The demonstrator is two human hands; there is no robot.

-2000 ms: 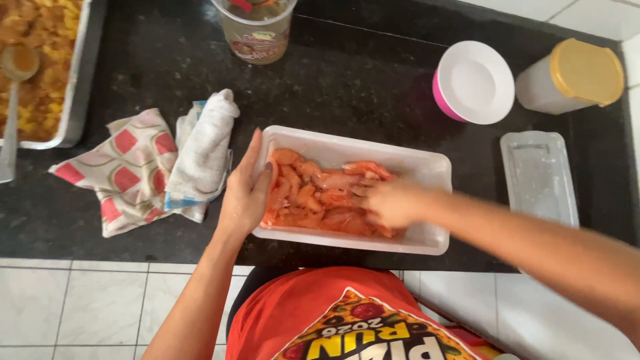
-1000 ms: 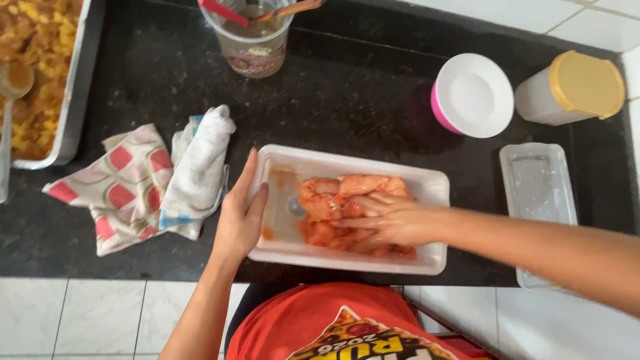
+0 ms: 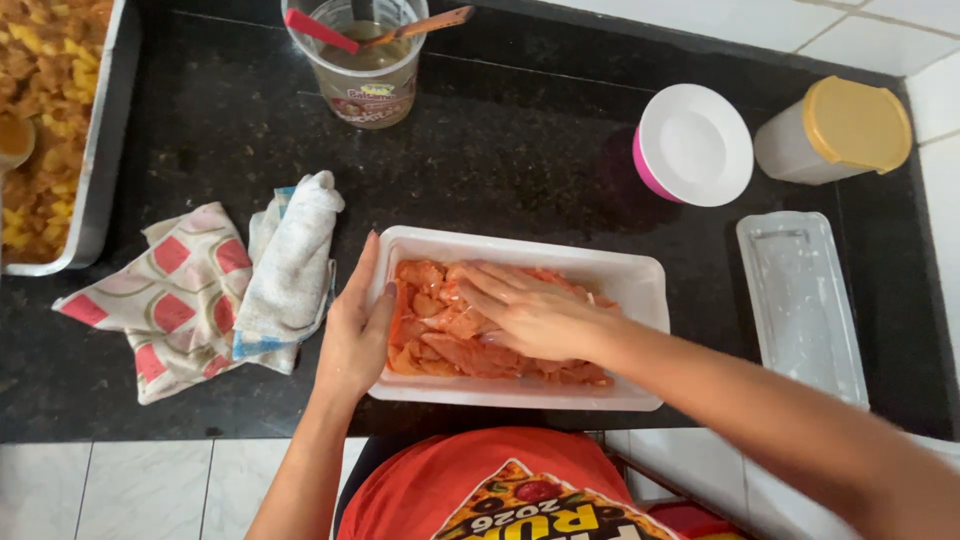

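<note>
A white plastic tub [image 3: 637, 300] lies near the front edge of the dark stone counter and holds many pieces of raw, orange-tinted meat [image 3: 442, 322], which looks like seasoned chicken. My left hand [image 3: 356, 330] grips the tub's left end, the thumb over the rim and the fingers along the outer side. My right hand [image 3: 536, 311] lies palm down on the meat, its fingers stretched toward the left and a little apart. Its palm is hidden from view, and I cannot tell that it grips any piece.
Left of the tub lie a rolled white cloth [image 3: 292, 259] and a patterned cloth [image 3: 180, 300]. A metal pan [image 3: 105, 142] of food stands far left. Behind are a plastic bucket [image 3: 371, 82] with utensils, a white-and-pink bowl [image 3: 694, 146] and a yellow-lidded container [image 3: 855, 127]. A translucent lid [image 3: 802, 307] lies right.
My right hand has moved left over the meat. The meat, bunched toward the right a second ago, now spreads to the tub's left end. My left hand stays at that end.
</note>
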